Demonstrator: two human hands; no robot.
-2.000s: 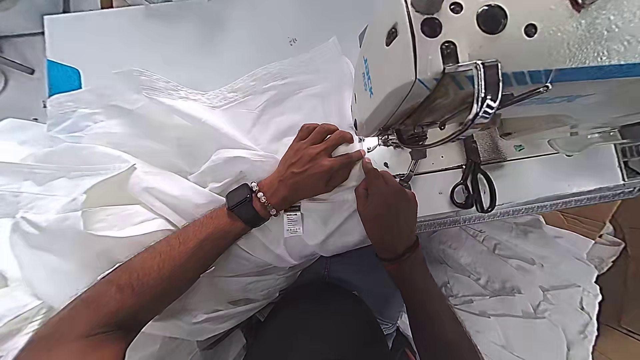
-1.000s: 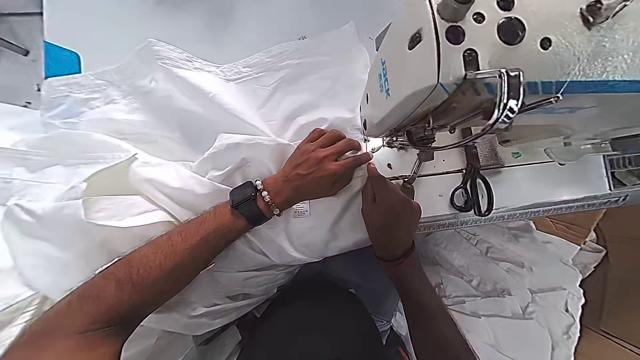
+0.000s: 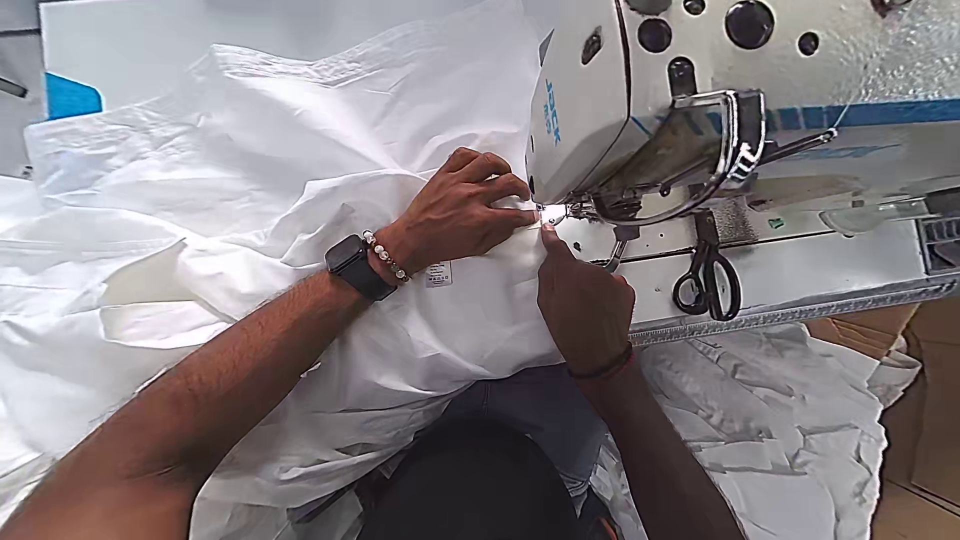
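Note:
White fabric [image 3: 450, 322] with a small care label [image 3: 439, 274] lies across the machine bed and hangs over my lap. My left hand [image 3: 465, 206] presses on it, fingertips beside the presser foot [image 3: 556, 214] of a Jack sewing machine [image 3: 585, 105]. My right hand [image 3: 585, 300] holds the fabric's edge at the same foot, index finger extended and touching it. The two hands nearly meet there. The needle tip cannot be made out.
Black-handled scissors [image 3: 706, 281] lie on the bed right of my right hand. A measuring tape strip [image 3: 787, 309] runs along the front edge. More white fabric [image 3: 765, 420] hangs below, near brown cardboard [image 3: 930, 420]. A blue patch [image 3: 71, 97] shows at upper left.
The care label, more exposed two seconds ago, is now partly covered by my left wrist and hand. Both hands stay at the presser foot.

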